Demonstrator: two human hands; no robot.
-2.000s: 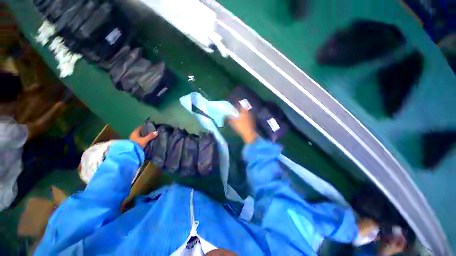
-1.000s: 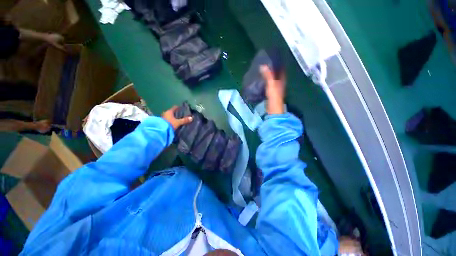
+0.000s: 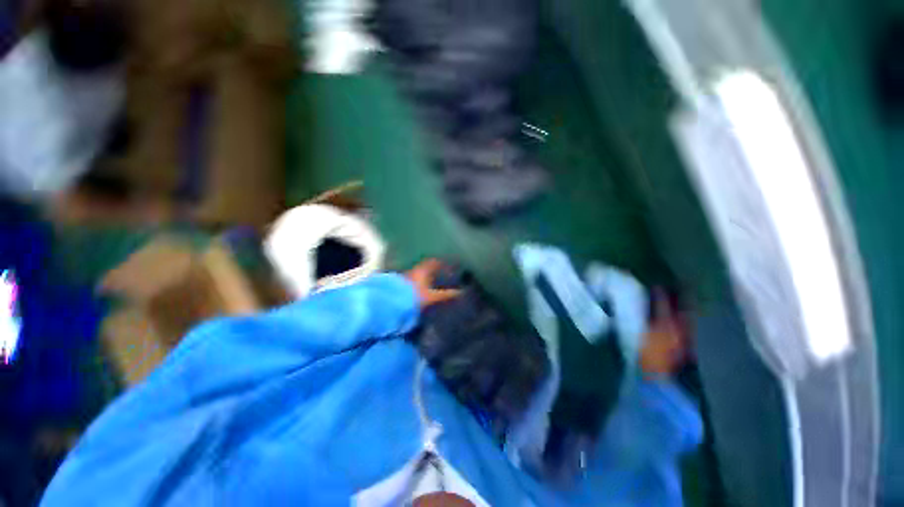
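Observation:
A short row of dark wrapped packets (image 3: 481, 342) lies on the green bench close in front of my chest. My left hand (image 3: 433, 284) grips its far left end. My right hand (image 3: 664, 339) is blurred, to the right beside the raised end of a light-blue strip (image 3: 560, 282). A dark patch shows at its fingers, but I cannot tell if it holds a packet. The strip runs down along the right side of the row. A longer line of dark packets (image 3: 481, 129) lies farther up the bench. The whole view is motion-blurred.
White slips (image 3: 340, 38) lie at the bench's left edge. A white-lined box (image 3: 287, 243) stands beside the bench at left, with brown cartons (image 3: 169, 282) beyond. A grey metal rail (image 3: 843, 416) carries a long white block (image 3: 788, 218) at right.
The view has shifted, so the bench items sit farther right. My right hand has moved away from the packet near the rail, back and to the right. The strip's end is now raised beside it.

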